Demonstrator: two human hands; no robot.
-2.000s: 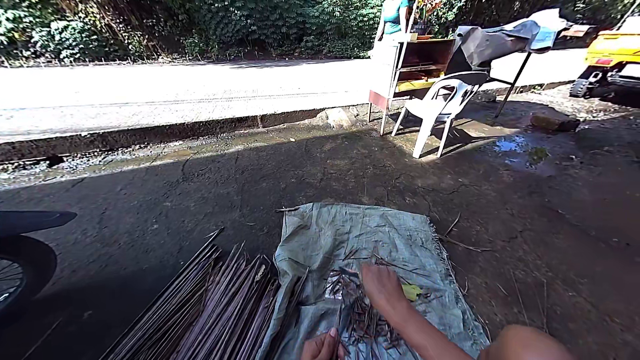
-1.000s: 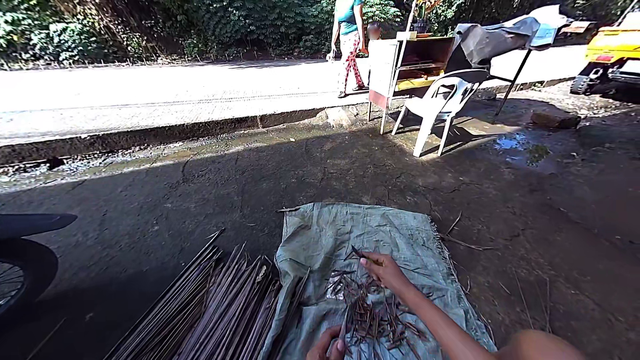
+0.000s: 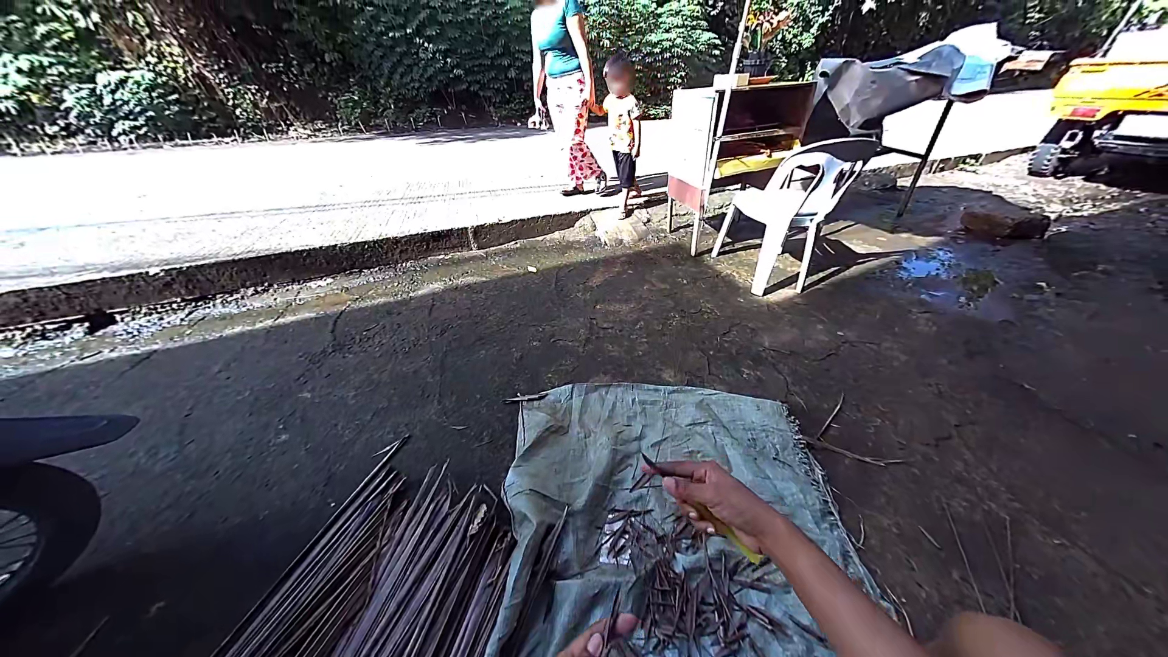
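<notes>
My right hand [image 3: 721, 502] is above the middle of a grey-green woven sack [image 3: 657, 411], with a small dark pointed thing [image 3: 659, 467] pinched in its fingertips. A yellow strip [image 3: 741, 540] shows under the palm; whether it is a handle of the same thing I cannot tell. Low in the view, partly cut off, my left hand [image 3: 602, 637] pinches a thin dark strip [image 3: 614, 604]. Short dark cut pieces [image 3: 684, 602] lie scattered on the sack between and around the hands. Left of the sack lies a bundle of long dark dried leaf strips [image 3: 429, 566].
A wheel [image 3: 41, 520] under a dark fender stands at the left edge. Beyond the concrete ground are a white plastic chair [image 3: 776, 205], a cabinet [image 3: 693, 151] and a puddle [image 3: 949, 274]. An adult [image 3: 566, 91] and a child [image 3: 623, 128] walk along the road; a yellow vehicle [image 3: 1104, 91] is at right.
My right hand has lifted from the pile on the sack, and the pointed thing shows in its fingers. The adult has moved left along the road, and the child has come out from behind the cabinet.
</notes>
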